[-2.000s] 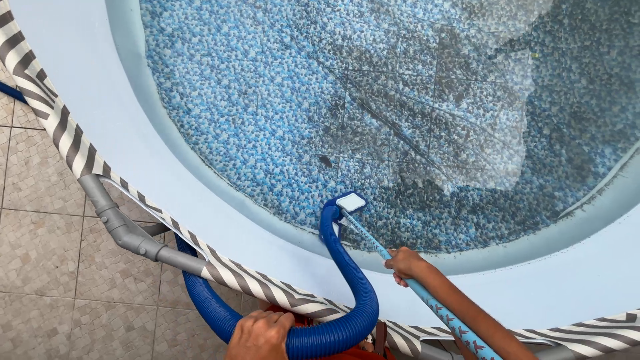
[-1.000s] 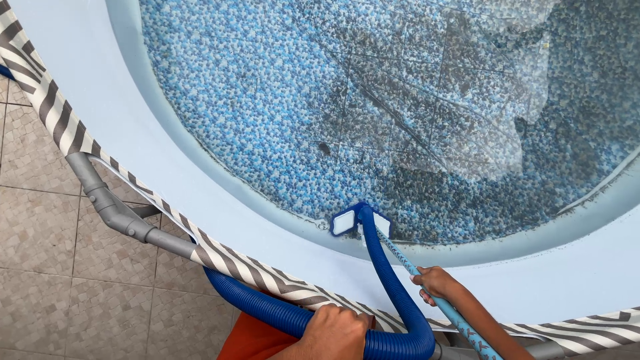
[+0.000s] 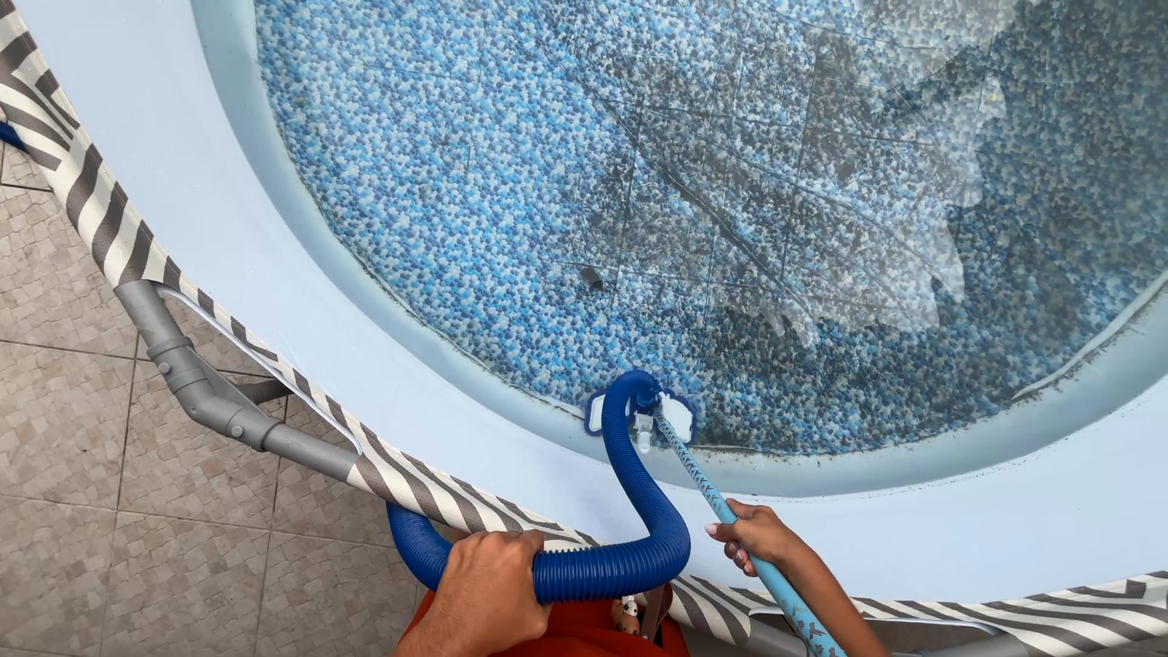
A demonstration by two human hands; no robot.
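My left hand [image 3: 493,589] is closed around a blue corrugated hose [image 3: 607,570] at the pool's near edge. The hose comes up from outside the frame, bends over the rim and curves down to a pool vacuum head [image 3: 677,418] with white pads and a blue edge. The head lies under the water, where the pool floor meets the wall. My right hand [image 3: 750,538] grips a light blue patterned pole [image 3: 698,479], which slants down to the vacuum head.
The pool's striped rim [image 3: 438,484] curves across the near side, with a grey pipe frame [image 3: 219,401] beside it. A mottled blue pool floor [image 3: 411,164] shows dark dirt and a small dark object [image 3: 592,278]. Beige paving tiles [image 3: 192,456] lie outside at left.
The vacuum head has turned since two seconds ago, when one white pad showed. The hose, straighter one second ago, now bends in a stronger curve. Both hands keep their holds.
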